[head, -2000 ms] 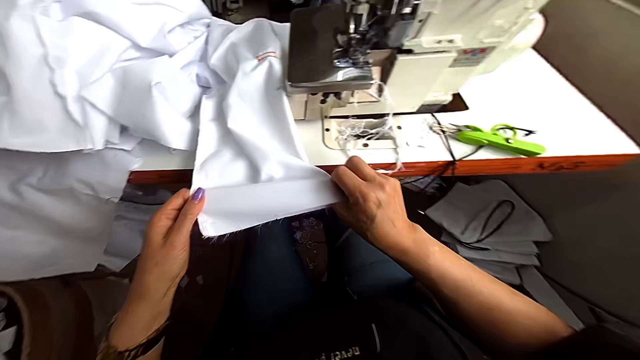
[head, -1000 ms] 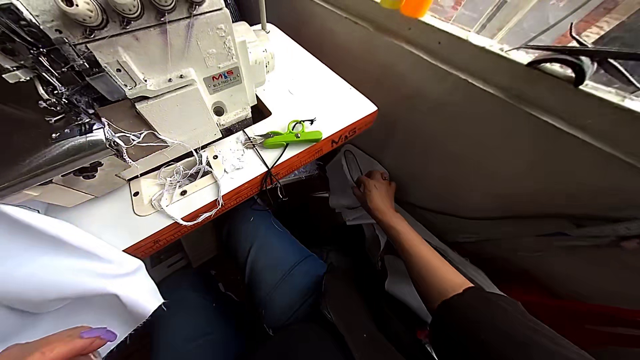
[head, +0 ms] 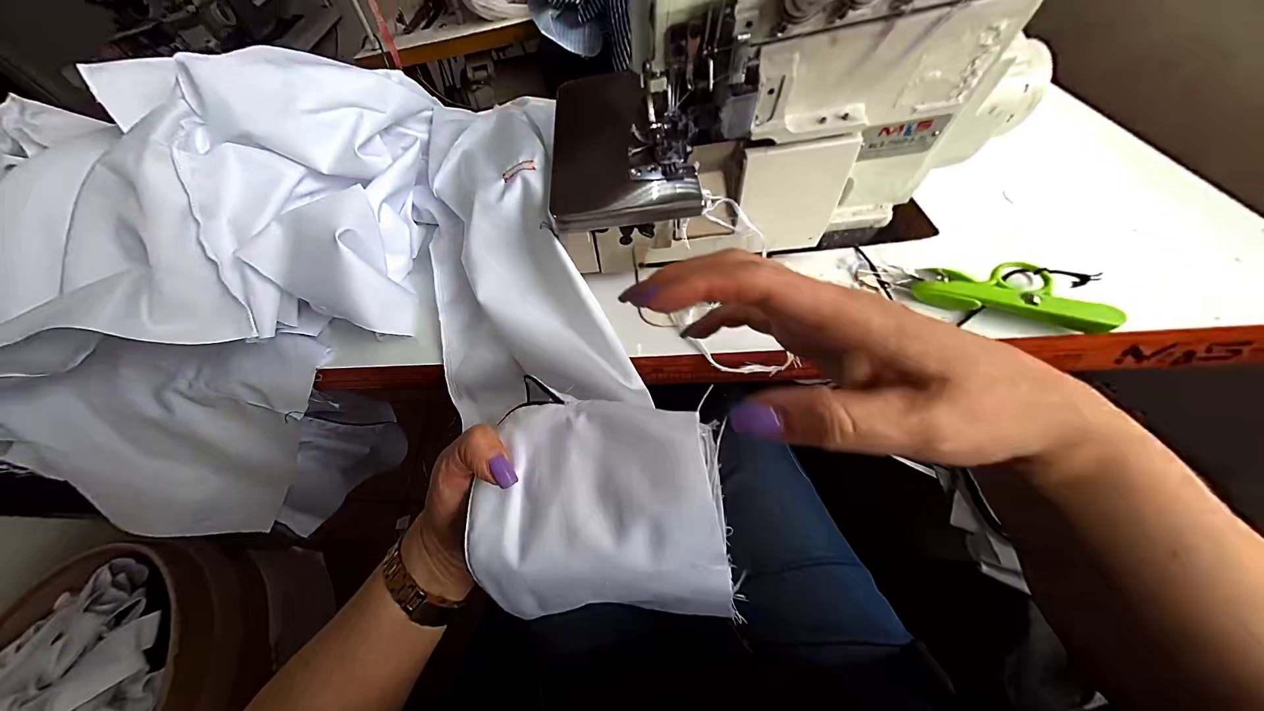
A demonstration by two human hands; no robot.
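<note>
My left hand (head: 459, 499), with the thumb on top, grips a small white fabric piece (head: 602, 509) with frayed threads along its right edge. Behind it a long white fabric panel (head: 523, 267) hangs over the table edge, its lower end hidden by the small piece. My right hand (head: 869, 370) is raised to the right of the piece, fingers apart and holding nothing, in front of the table edge. A serger sewing machine (head: 810, 128) stands just beyond it, with loose white thread (head: 741, 360) below its dark metal plate.
Green thread snips (head: 1022, 298) lie on the white table (head: 1116, 217) at the right. A heap of white fabric (head: 247, 197) covers the table's left and hangs over its edge. At the lower left, a round bin (head: 193, 612) holds fabric scraps.
My right hand, at the grey fabric pile right of the table one second ago, is now raised before the machine. The small piece is now in my left hand. The view has swung back left.
</note>
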